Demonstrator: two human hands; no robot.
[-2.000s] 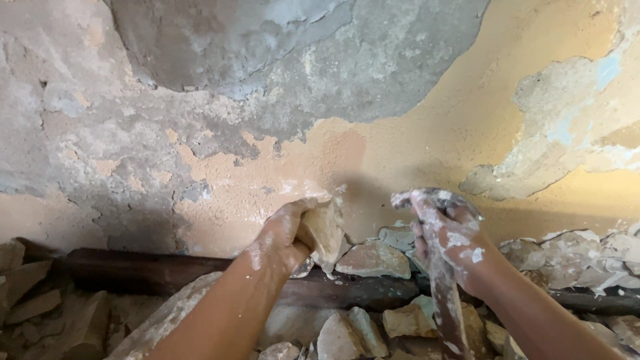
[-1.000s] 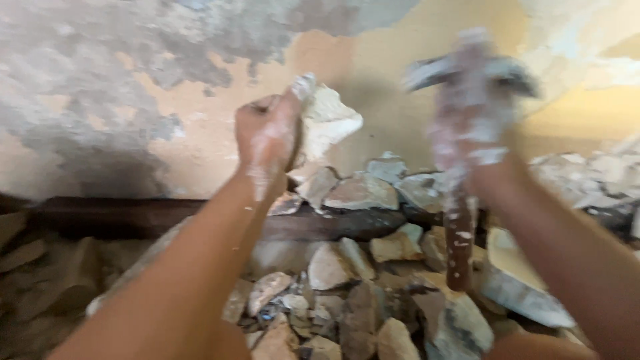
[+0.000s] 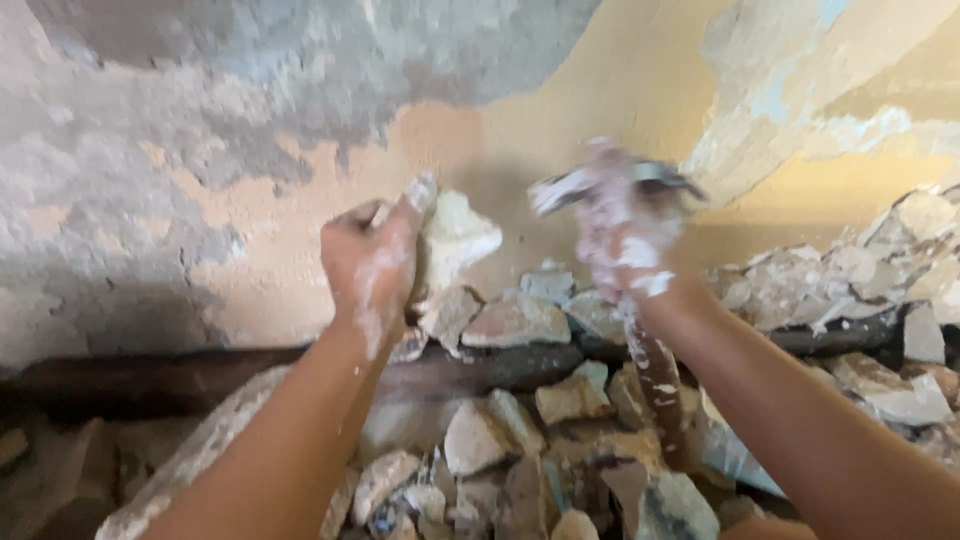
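My left hand (image 3: 375, 262), smeared with white, grips a pale, jagged chunk of stone or plaster (image 3: 454, 236) in front of the wall. To its right, my right hand (image 3: 637, 232) is closed around a hammer (image 3: 652, 375) close to its head; the hand is blurred and coated with white paste. The hammer's metal head shows on both sides of the fingers, and its brown, white-spattered handle points down over the rubble. Under the two hands, several stone pieces (image 3: 517, 321) sit along a dark beam or pipe (image 3: 480, 367) at the wall's foot.
A wall (image 3: 247, 187) with peeling yellow and peach paint and bare grey patches stands ahead. Broken stones (image 3: 472, 439) are heaped below the beam. More rubble (image 3: 847, 277) lies against the wall at right. A long pale slab (image 3: 217, 427) slants beneath my left forearm.
Two seconds ago the hammer was held lower, near the stones; it is now higher. The chunk in my left hand now shows a different, whiter face.
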